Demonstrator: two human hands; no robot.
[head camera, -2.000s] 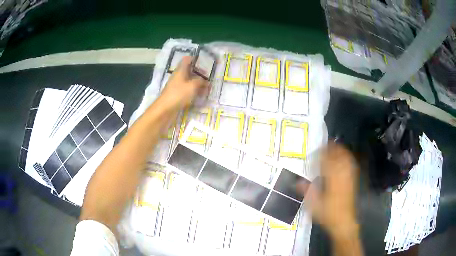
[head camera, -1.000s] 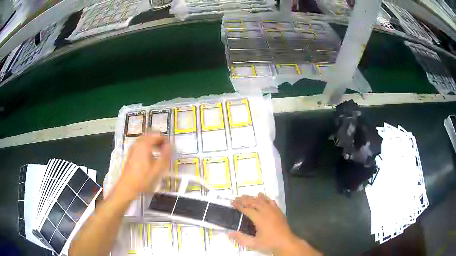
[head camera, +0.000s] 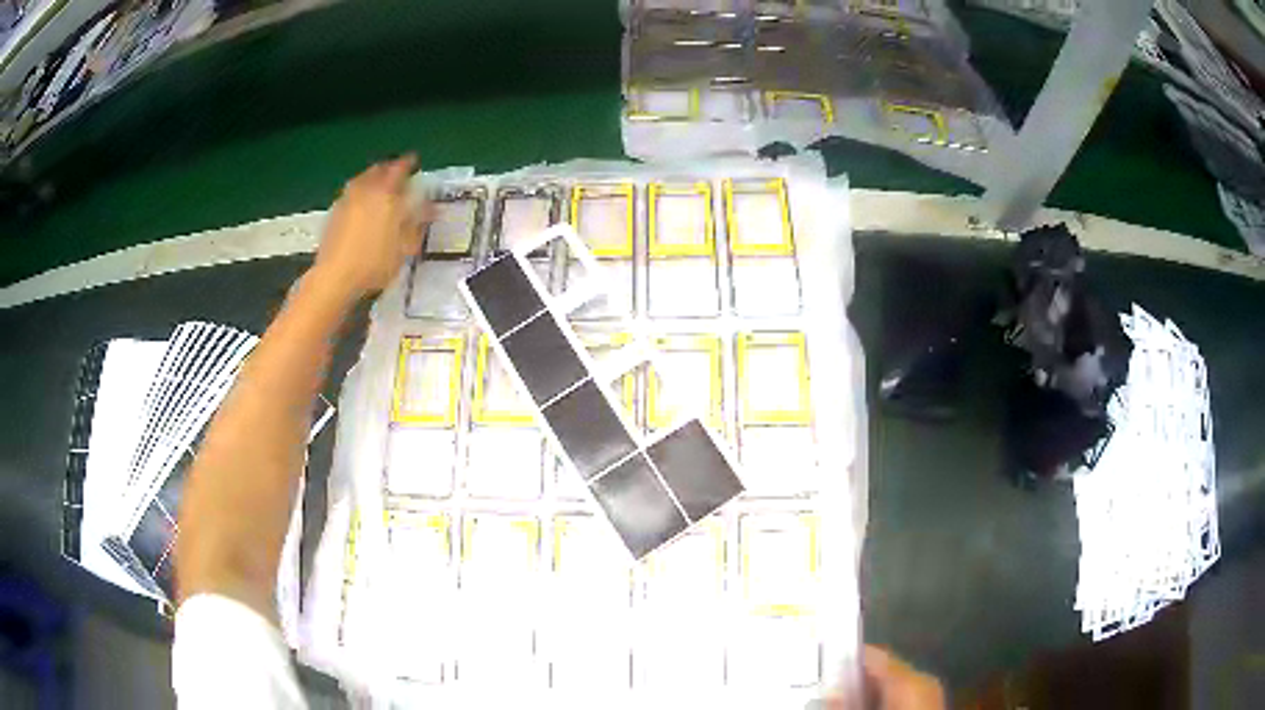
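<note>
The translucent white blister tray (head camera: 842, 416) lies in front of me with rows of yellow-edged frames (head camera: 760, 218) and, at its top left, two black-outlined frames (head camera: 452, 222). A white sticker strip with several black squares (head camera: 590, 433) lies diagonally across the tray. My left hand (head camera: 372, 229) is at the tray's upper left corner, fingertips near its edge; whether it grips the edge is unclear. My right hand (head camera: 902, 682) is at the tray's lower right edge, cut off by the picture's bottom; its fingers are mostly hidden.
A fan of sticker sheets (head camera: 132, 458) lies left, partly behind my left forearm. A crumpled black film pile (head camera: 1061, 354) and white lattice sheets (head camera: 1154, 486) lie right. Another tray (head camera: 819, 70) sits on the green belt (head camera: 458, 90) beside a white post (head camera: 1075, 104).
The sticker strip has gone from my right hand to lying steeply across the tray. My left hand has moved to the tray's upper left corner, my right hand down to its lower right. The view has shifted.
</note>
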